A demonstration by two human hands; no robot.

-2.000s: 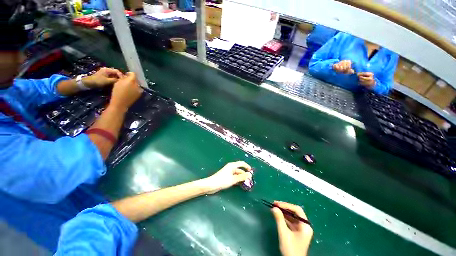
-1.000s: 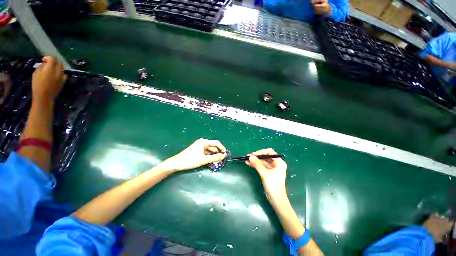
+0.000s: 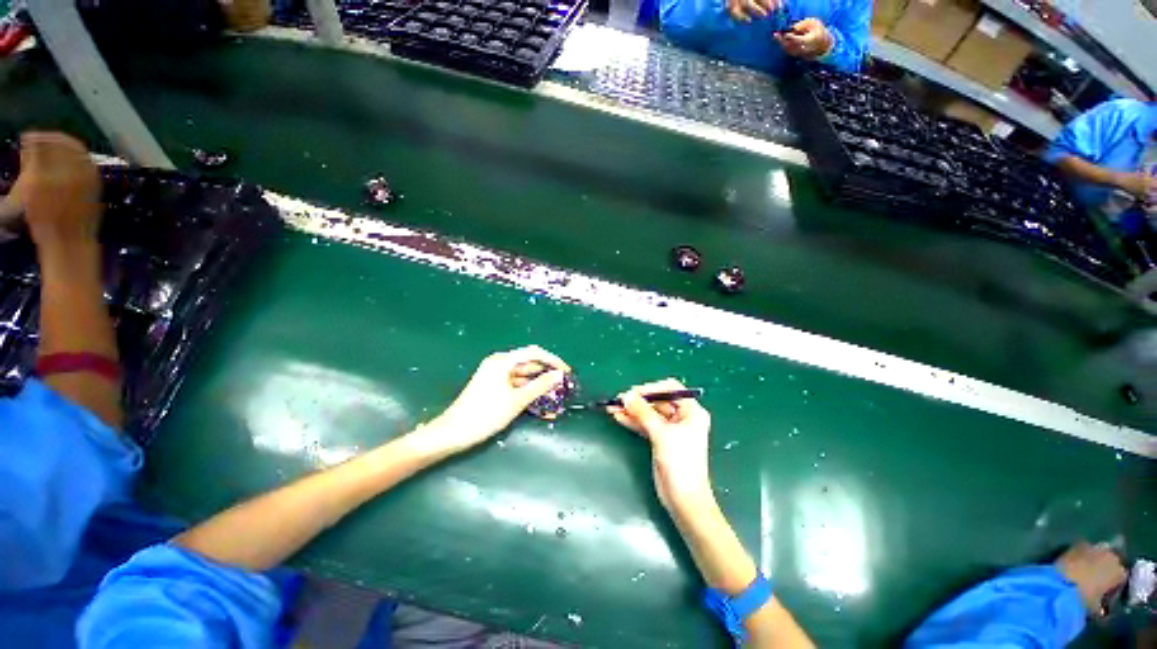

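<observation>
My left hand pinches a small round assembly, dark with silvery bits, just above the green belt. My right hand holds slim black tweezers like a pen. Their thin tip points left, at the right edge of the assembly; I cannot tell if it touches. A bright blue wrist strap is on my right wrist.
The white divider strip crosses the green belt. Small round pieces lie beyond it. Black trays are at left, more across. Neighbours' arms are at left and lower right.
Since two seconds ago, my right hand has brought the tweezers up to the assembly. Since one second ago, both hands have barely moved, and the left neighbour's hand has shifted left.
</observation>
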